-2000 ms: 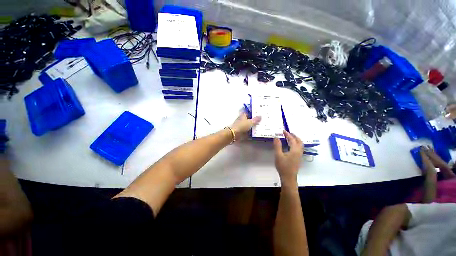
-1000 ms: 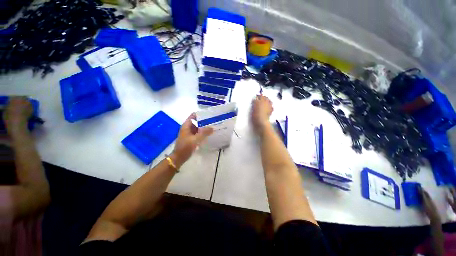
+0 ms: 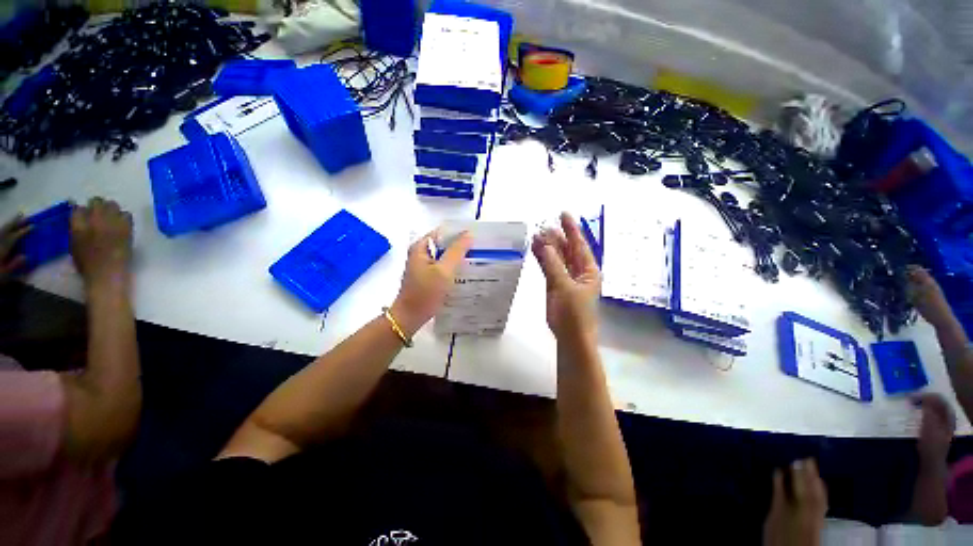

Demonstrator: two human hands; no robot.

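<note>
A retail box (image 3: 480, 296) stands upright on the white tabletop in front of me, its small printed side towards me and its pale flap raised at the top end. My left hand (image 3: 431, 279) grips its upper left edge. My right hand (image 3: 568, 267) is just right of the box, raised, thumb and fingers nearly together; whether a tiny piece is between them is too small to tell. Stacked cartons (image 3: 461, 53) stand behind the box. More cartons (image 3: 638, 256) lean in a group to the right of my right hand.
Blue insert trays (image 3: 331, 259) lie at left. Black cable heaps (image 3: 139, 69) are at far left and back right. A tape roll (image 3: 545, 70) stands behind the stack. A carton with a cable picture (image 3: 830, 357) lies at right. Neighbours' hands (image 3: 101, 240) work at both sides.
The box in my left hand is now upright, lower and slightly right. My right hand has come back from beside the stack to near the box. Neighbours' hands have moved.
</note>
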